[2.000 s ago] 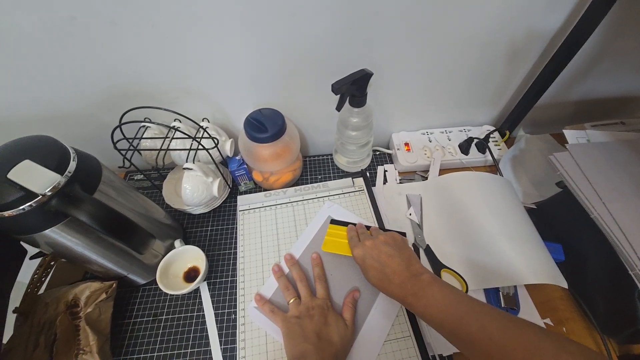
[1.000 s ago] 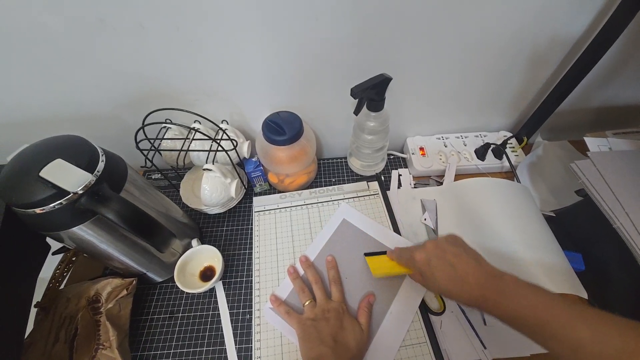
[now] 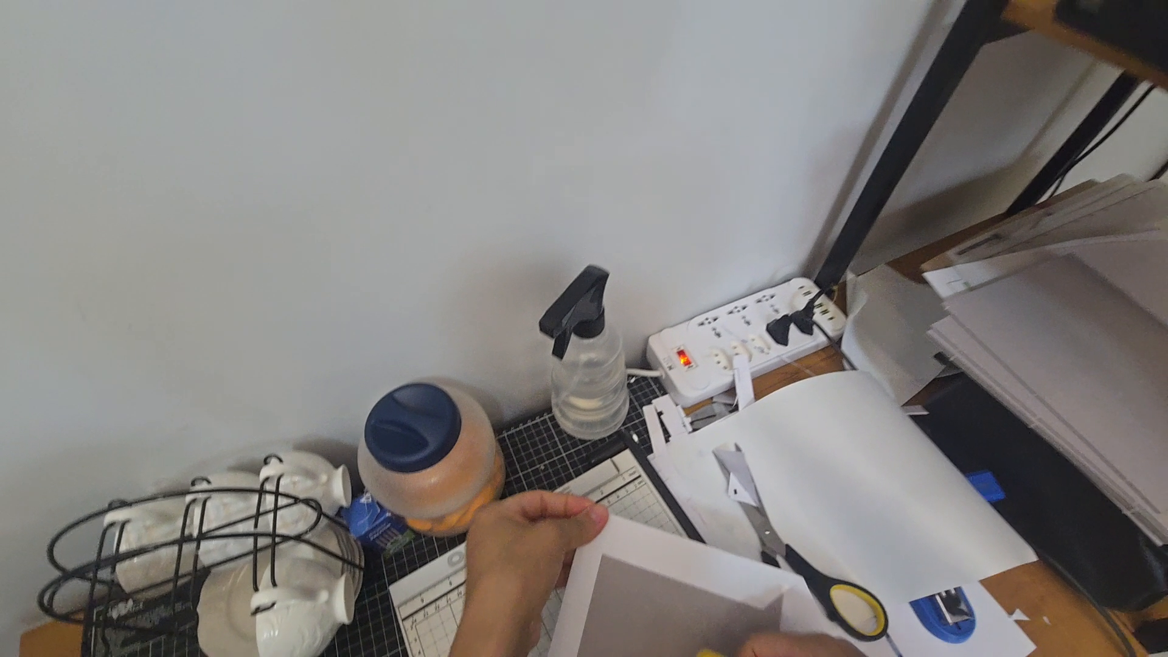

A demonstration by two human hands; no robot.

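Observation:
My left hand (image 3: 529,557) pinches the top corner of a white-bordered grey sheet (image 3: 671,607) between thumb and fingers, above a paper trimmer board (image 3: 429,589). At the bottom edge my right hand (image 3: 794,644) shows only in part, beside a sliver of a yellow squeegee (image 3: 709,653); its grip is cut off by the frame. Right of the sheet lie scissors (image 3: 785,552) with black and yellow handles, partly over a large white paper (image 3: 876,484).
Behind stand a spray bottle (image 3: 589,383), a blue-lidded jar (image 3: 433,456) and a white power strip (image 3: 748,338). White cups (image 3: 297,611) hang on a wire rack at left. Stacked sheets (image 3: 1068,365) and a blue-based tool (image 3: 944,613) are at right.
My left hand has gone from lying flat on the sheet to pinching its corner. My right hand and the yellow squeegee are now mostly out of frame. The view has shifted strongly.

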